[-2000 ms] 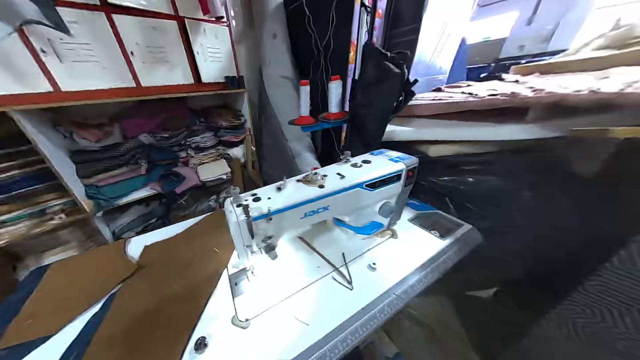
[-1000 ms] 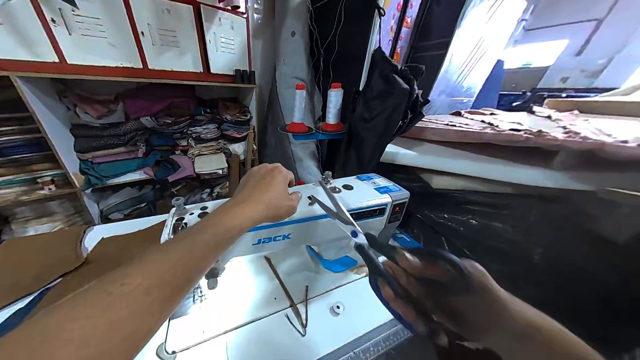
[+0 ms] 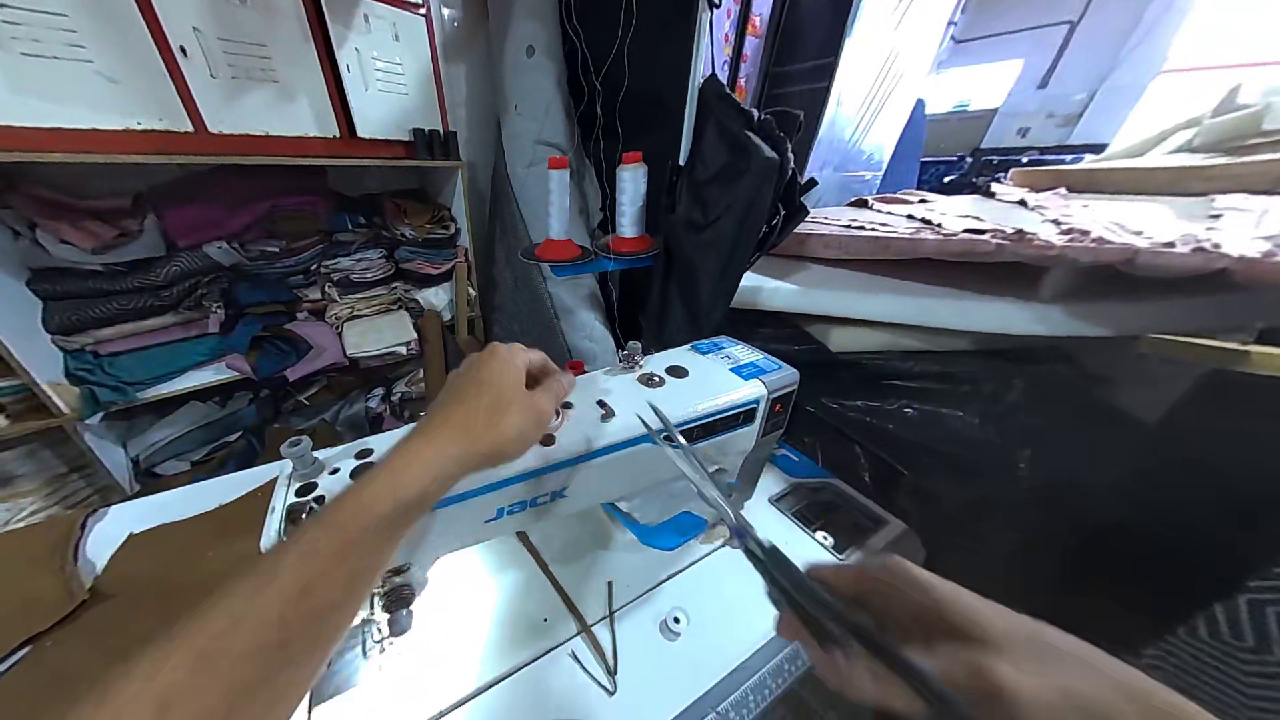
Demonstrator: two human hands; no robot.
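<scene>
A white Jack sewing machine (image 3: 600, 450) stands on its white table. My left hand (image 3: 505, 400) is over the top of the machine, fingers curled near the thread guides; whether it holds thread is too small to tell. Fabric scissors (image 3: 735, 520) are in my right hand (image 3: 860, 625), with slightly parted blades pointing up and left, in front of the machine's arm. Two white thread cones (image 3: 558, 205) on red bases rise behind the machine. A white bobbin (image 3: 674, 624) and a thin brown strip (image 3: 568, 600) lie on the table before it.
Brown fabric pieces (image 3: 190, 560) cover the table's left side. Folded fabrics (image 3: 250, 300) fill the shelves behind, under white metal lockers (image 3: 250, 60). A black bag (image 3: 725, 200) hangs beside the cones. Stacked cut fabric (image 3: 1000, 235) lies at the right, above black plastic sheeting (image 3: 950, 430).
Both hands came into view after the first frame, the right with the scissors. Since one second ago, my left hand has stayed over the machine's top and the scissors have stayed in my right hand.
</scene>
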